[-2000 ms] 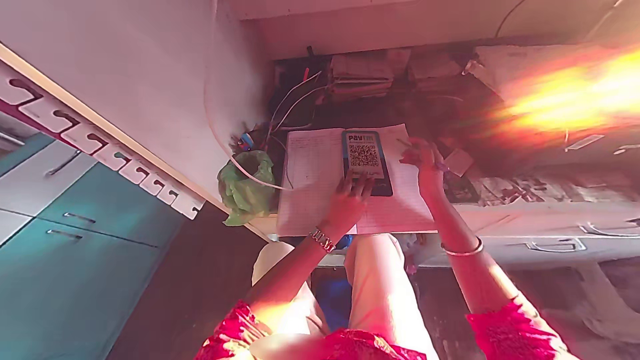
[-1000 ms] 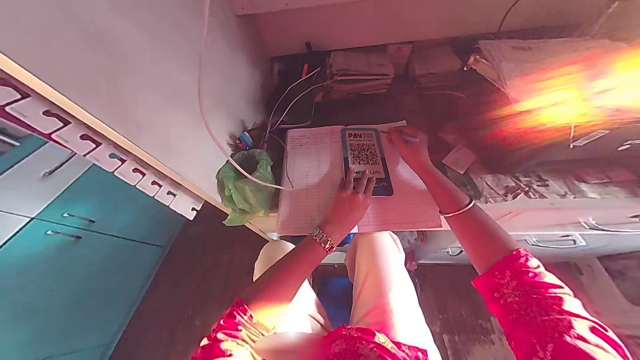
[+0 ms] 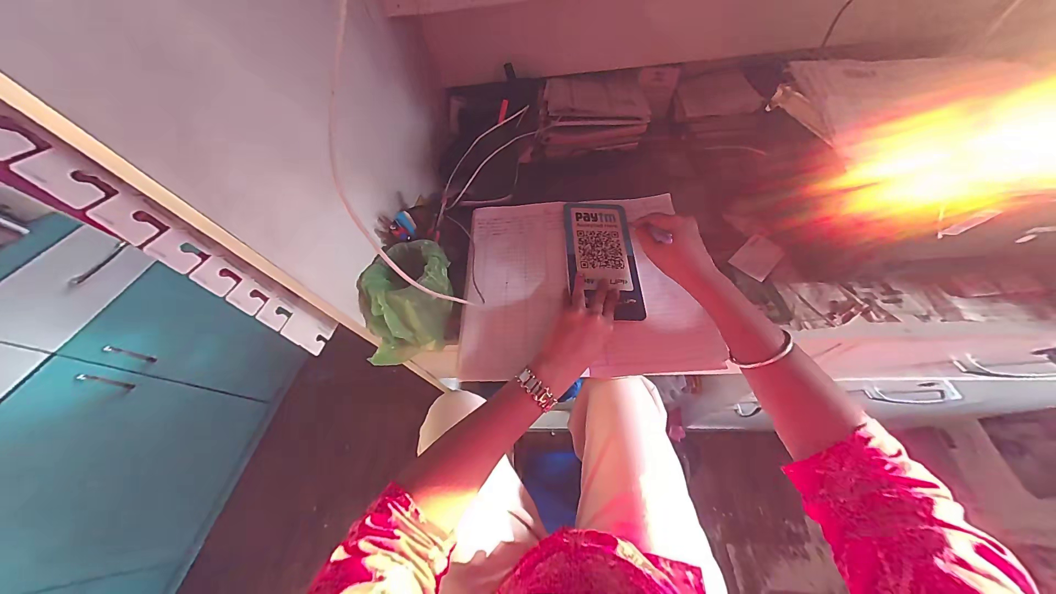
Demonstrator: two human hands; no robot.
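An open ruled notebook lies on the desk in front of me, handwriting on its left page. Across its middle rests a blue-edged payment card with a printed code. My left hand, a metal-banded watch at its wrist, presses its fingertips on the card's lower part. At the card's upper right edge, my right hand rests on the right page with its fingers closed together. Something small, perhaps a pen, shows at those fingers, but it is too blurred to name surely. A bangle circles the right forearm.
A green plastic bag sits left of the notebook, beside loose white cables. Stacked papers stand at the back. A small paper lies to the right. Drawers with handles line the desk front; strong glare covers the upper right.
My right hand has come from beyond the notebook's right side, where it was raised two seconds ago, to the page beside the card. My left hand has stayed on the card.
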